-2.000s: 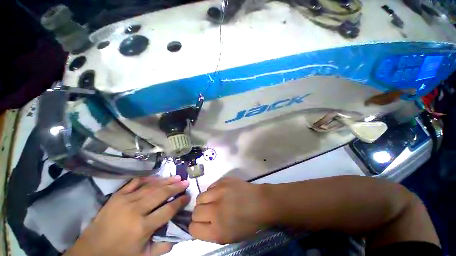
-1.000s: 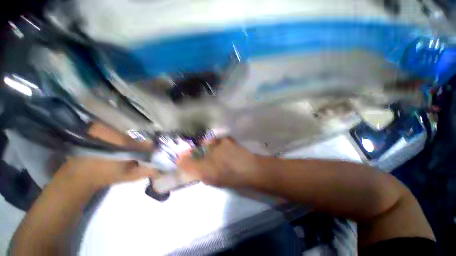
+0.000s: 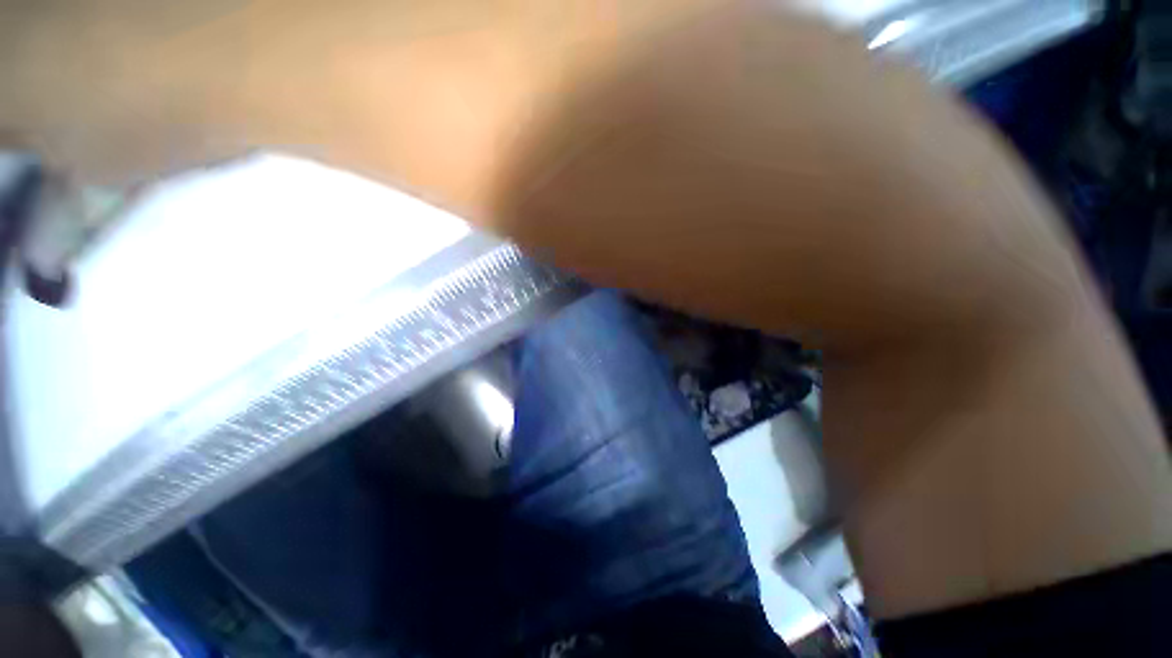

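Observation:
The white table top lies at the left, with a silvery measuring tape along its front edge. A blurred pale and dark thing, perhaps cloth, shows at the far left edge; I cannot tell more. My right forearm and elbow cross the top and right, but my right hand is cut off beyond the left side. My left hand is not in view; a dark blurred shape at the lower left corner is unclear. The needle area is out of the picture.
My legs in blue cloth are below the table edge. A dark patterned cloth and a pale surface are beside the right leg. Another stretch of table edge shows at the top right.
The view has swung down and right, from the machine to the table edge and lap. Both hands, seen near the needle before, have left the picture.

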